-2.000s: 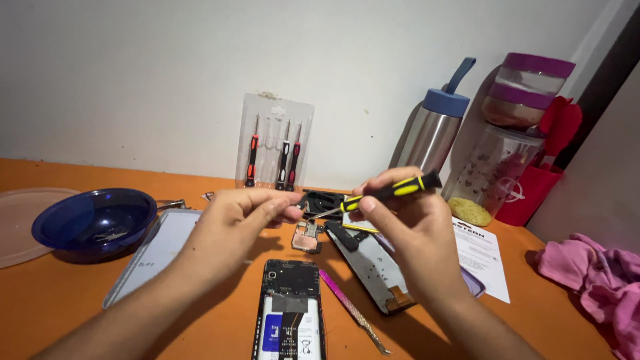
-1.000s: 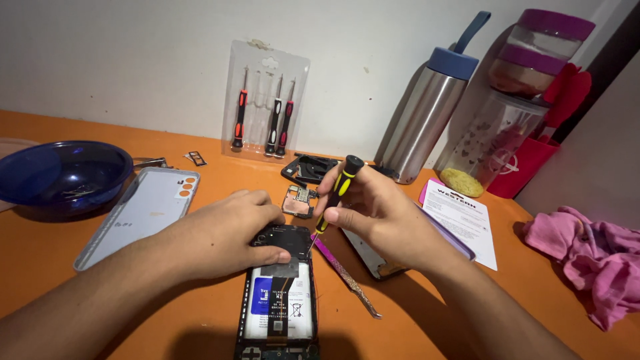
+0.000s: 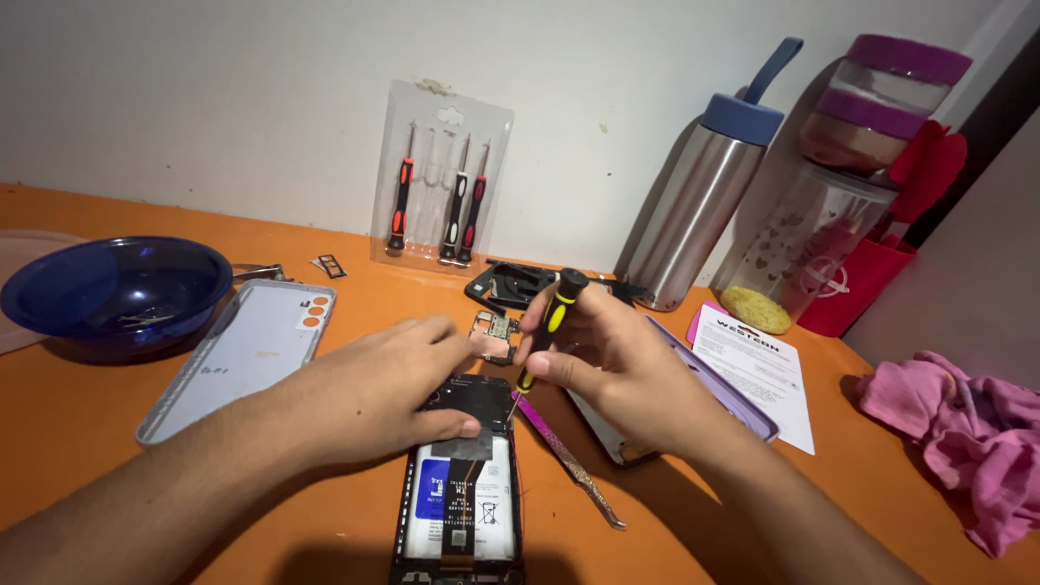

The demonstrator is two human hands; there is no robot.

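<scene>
An opened smartphone lies on the orange table, its white battery and a dark flex cable showing. My left hand rests across the phone's upper part, thumb on the black cover plate. A black and yellow precision screwdriver is upright and slightly tilted in my right hand, its tip at the plate's right edge. Pink glittery tweezers lie just right of the phone. Behind the hands is a small circuit board. A screen assembly lies partly under my right hand.
At left are a blue glass bowl with small bits inside and a grey phone back cover. Behind stand a screwdriver blister pack and a steel bottle. Right are a purple phone case, a printed card and a pink cloth.
Two seconds ago both hands were raised above the phone, near the circuit board. My left hand has come down onto the phone, and the screwdriver has gone from nearly level to upright at its edge.
</scene>
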